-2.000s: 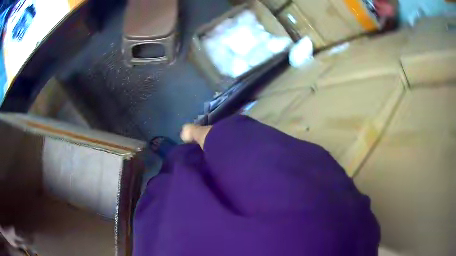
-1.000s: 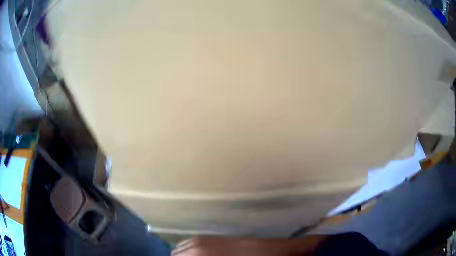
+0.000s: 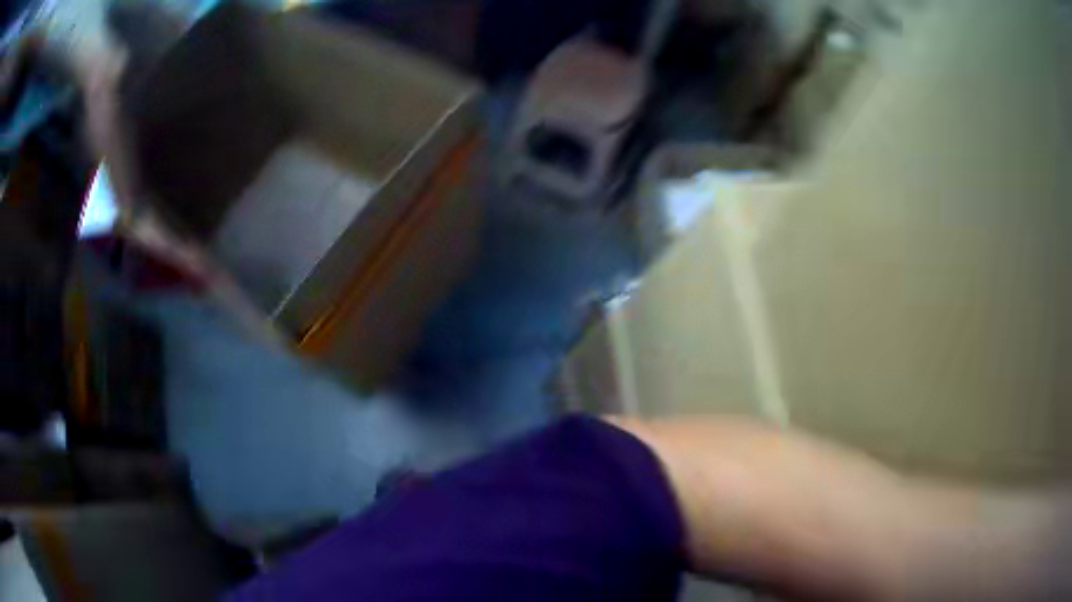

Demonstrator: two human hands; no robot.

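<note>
A large brown carton (image 3: pixel 929 247) fills the right side of the head view, blurred, with pale edges on its left part. A bare forearm in a purple sleeve reaches from the bottom centre to the right edge, low in front of the carton. Its hand is beyond the picture's edge. Whether it touches the carton cannot be seen. No hand of mine can be made out.
An open carton (image 3: pixel 429 223) with orange tape along its side and a whitish panel inside stands at upper left. A brownish-pink plastic stool (image 3: pixel 578 88) is at the top centre. Grey-blue floor (image 3: pixel 506 282) shows between the cartons. Another taped carton (image 3: pixel 129 553) is at lower left.
The view has swung. The big brown carton, which filled the middle, is now at the right. The stool has shifted from lower left to top centre. The hand at the bottom edge is gone from view.
</note>
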